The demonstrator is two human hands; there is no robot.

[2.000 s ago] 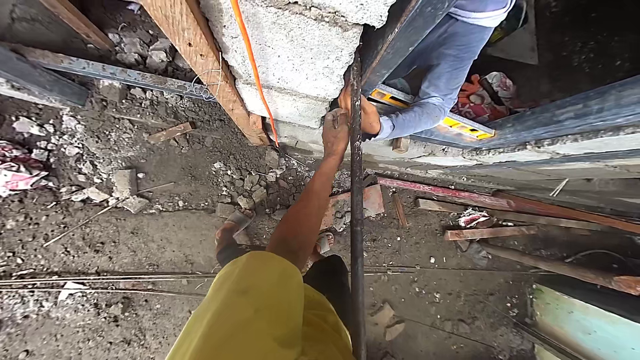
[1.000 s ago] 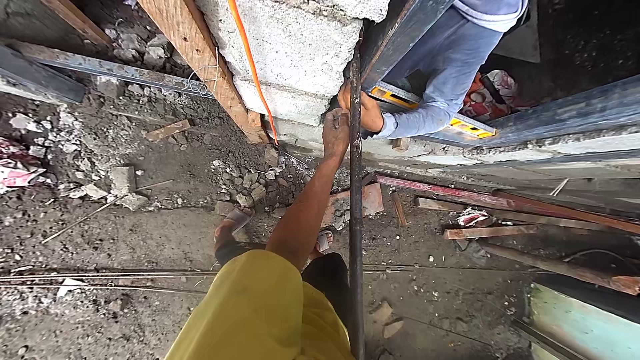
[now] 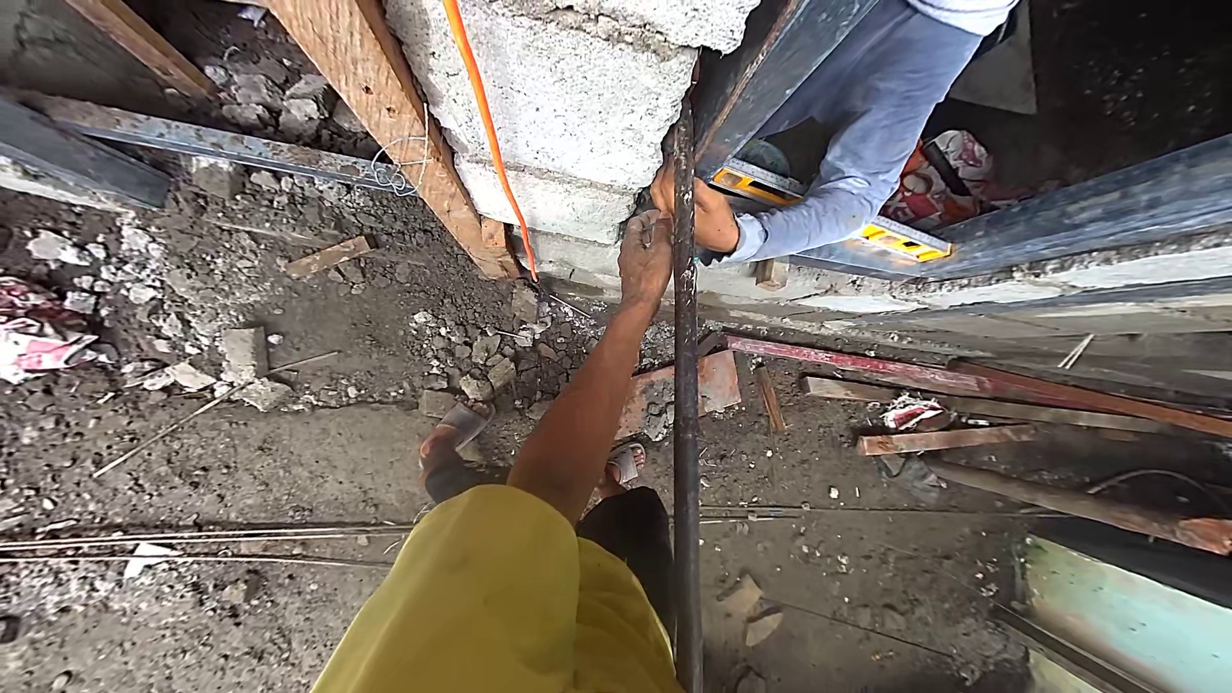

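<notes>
My left hand [image 3: 645, 255], on the end of a bare forearm and yellow sleeve, has its fingers bent at the broken lower edge of a concrete block wall [image 3: 577, 125]. Whether something small is between the fingers cannot be told. Just right of it runs a long dark metal bar [image 3: 685, 385]. A co-worker's hand [image 3: 712, 217], in a light blue-grey sleeve, is at the same spot, partly behind the bar and close to my fingers. Under that sleeve lies a yellow spirit level [image 3: 905, 241] along a dark steel frame member [image 3: 1088, 212]. My right hand is out of view.
An orange cord [image 3: 486, 115] hangs over the blocks beside a slanted wooden plank [image 3: 414, 144]. Rubble [image 3: 486, 361] lies near my sandalled feet. At right are a reddish bar [image 3: 866, 364], timber pieces [image 3: 943, 439] and a pale green panel [image 3: 1126, 587]. Thin rods [image 3: 212, 539] lie at left.
</notes>
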